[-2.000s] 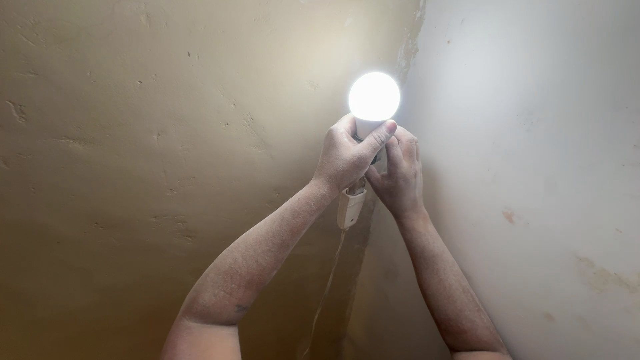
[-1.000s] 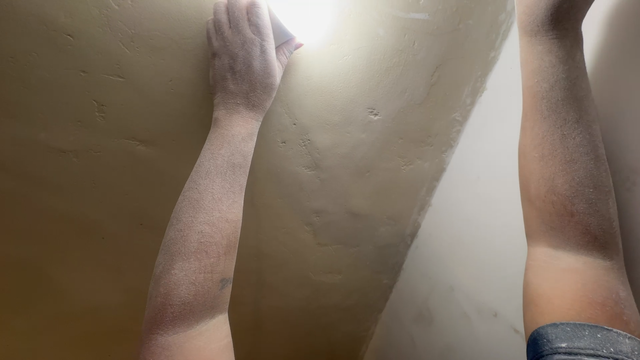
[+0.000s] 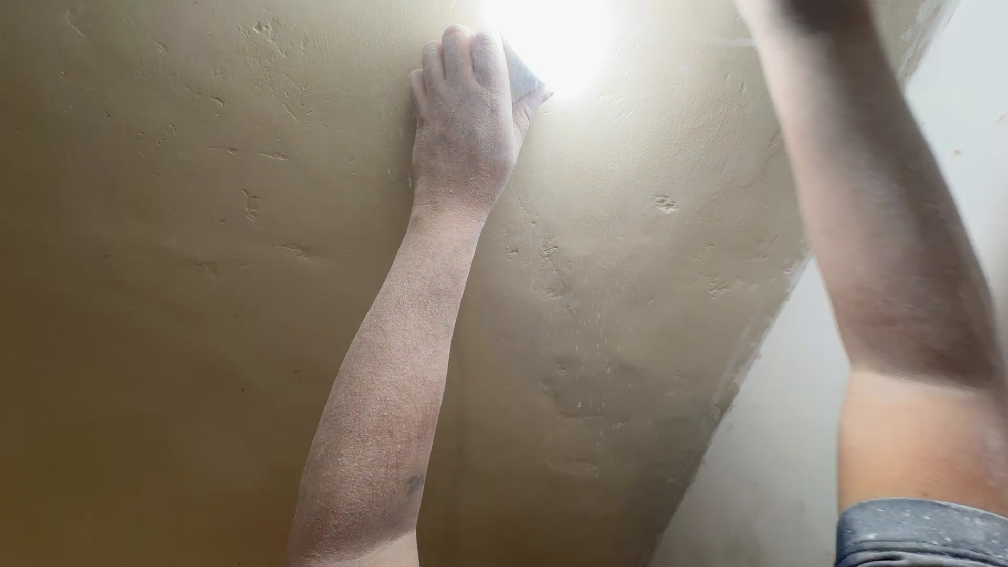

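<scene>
My left hand (image 3: 465,126) is pressed flat to the rough plaster surface (image 3: 197,331), at the upper middle. Its fingers and thumb are closed on a thin grey sheet (image 3: 521,72), likely sandpaper, whose corner shows between forefinger and thumb. Fine pale dust coats the hand and forearm. Bright glare from a light (image 3: 555,35) lies just to the right of the fingers; the bulb itself cannot be made out. My right forearm (image 3: 882,205) reaches up at the right, blurred at the wrist, and the hand is beyond the top edge.
The beige plaster bears pits, scratches and shallow dents. Small pale specks (image 3: 587,354) show below the glare. At the right, a whitish wall (image 3: 756,441) meets the plaster along a slanting, uneven edge. A grey, speckled sleeve (image 3: 921,531) is at the lower right.
Two seconds ago both my hands were together at a lit bulb; now they are apart, the left on the plaster with the sheet. Since one second ago my right wrist has swung left. The view has shifted.
</scene>
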